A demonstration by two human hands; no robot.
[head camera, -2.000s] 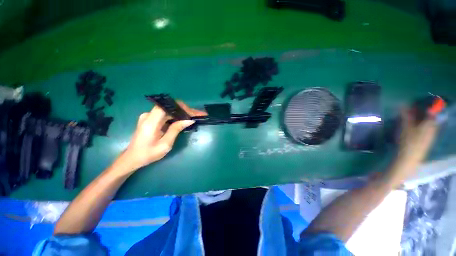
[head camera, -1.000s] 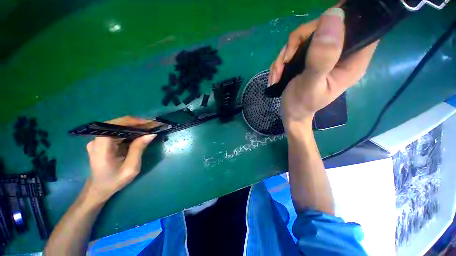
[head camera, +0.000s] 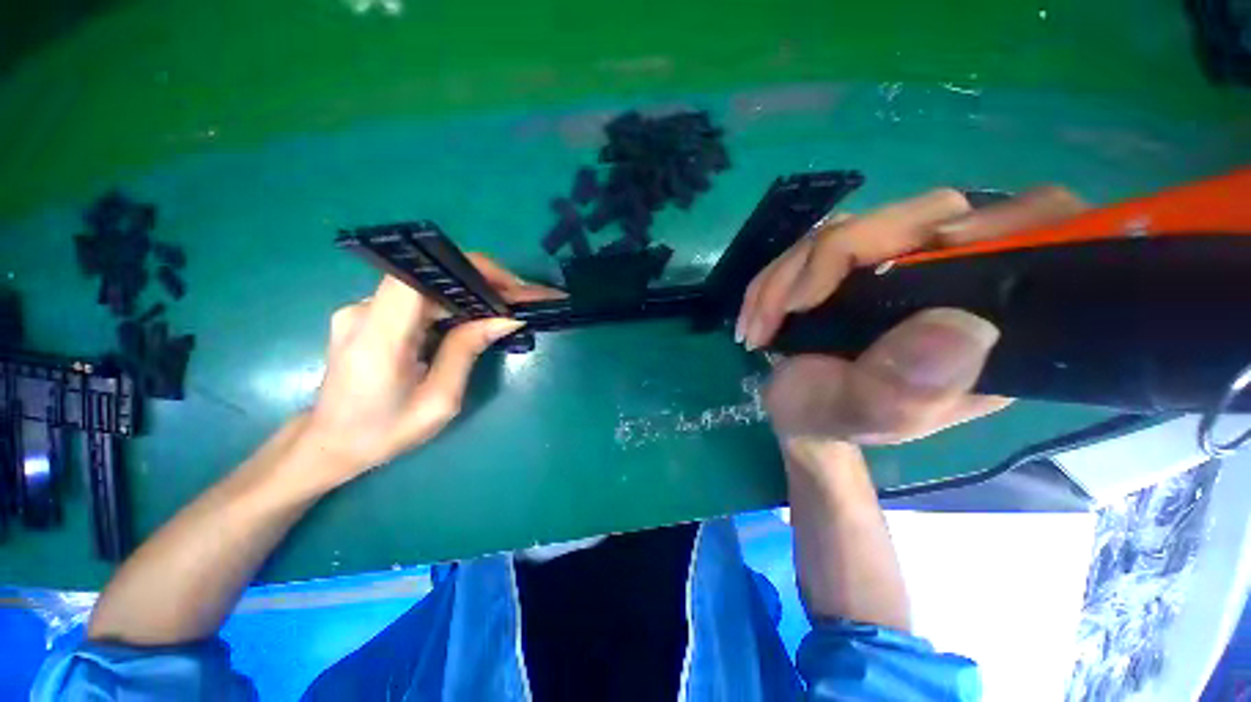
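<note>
My left hand [head camera: 398, 364] grips the left end of a long black arm bracket [head camera: 624, 307], held above the green bench. Flat arms stand up at its two ends, with a shorter flat piece between them. My right hand [head camera: 878, 322] is closed around the electric screwdriver [head camera: 1098, 309], which has a thick black body and an orange part towards the right edge. The screwdriver lies sideways, its front end at the bracket's right end. My fingers hide its tip, so contact cannot be told. The round dish is hidden behind my right hand and the screwdriver.
Small black blocks lie in one heap [head camera: 659, 165] behind the bracket and another heap [head camera: 121, 254] at the left. Stacked brackets [head camera: 62, 425] lie at the left bench end. A white carton [head camera: 988, 576] with plastic stands at the lower right. A black cord [head camera: 1002, 469] runs beside it.
The screwdriver has moved from above the round dish to the bracket's right end and turned more level, showing its orange part. The bracket has turned so both end arms stand up.
</note>
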